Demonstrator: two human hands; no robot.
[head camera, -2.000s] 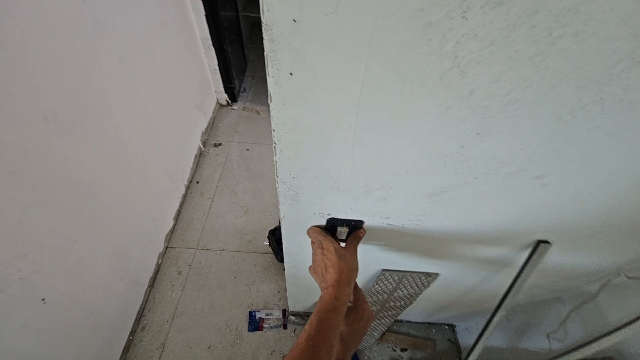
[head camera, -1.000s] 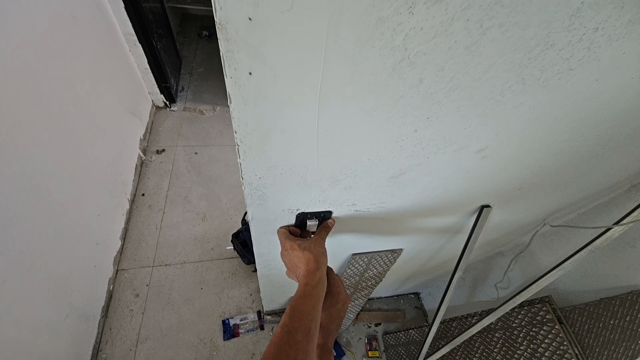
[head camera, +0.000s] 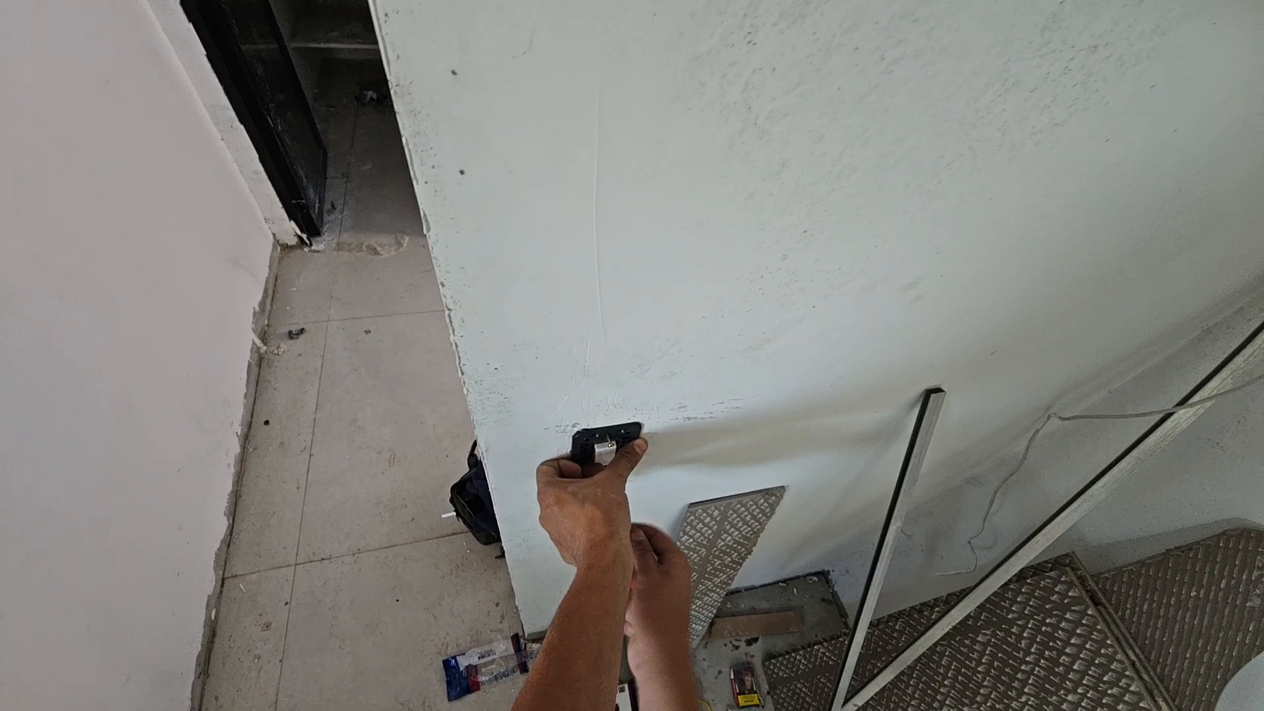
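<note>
My left hand (head camera: 588, 509) grips a small black object (head camera: 604, 442) with a silvery piece on its face, between thumb and fingertips, against the white painted wall (head camera: 750, 296). What the object is cannot be told. Below it and to the right, my right hand (head camera: 660, 583) has curled fingers, partly hidden behind my left wrist and forearm. Whether it holds anything is hidden.
A patterned tile strip (head camera: 736, 543) leans on the wall. Two metal bars (head camera: 894, 533) (head camera: 1076, 504) stand slanted at right, by patterned tiles (head camera: 1027, 632). A black bag (head camera: 476, 499) and a plastic packet (head camera: 484, 669) lie on the floor.
The view has shifted, showing more of the doorway and the patterned tiles. My left hand still holds the black object at the wall. More of my right hand shows beside the left forearm.
</note>
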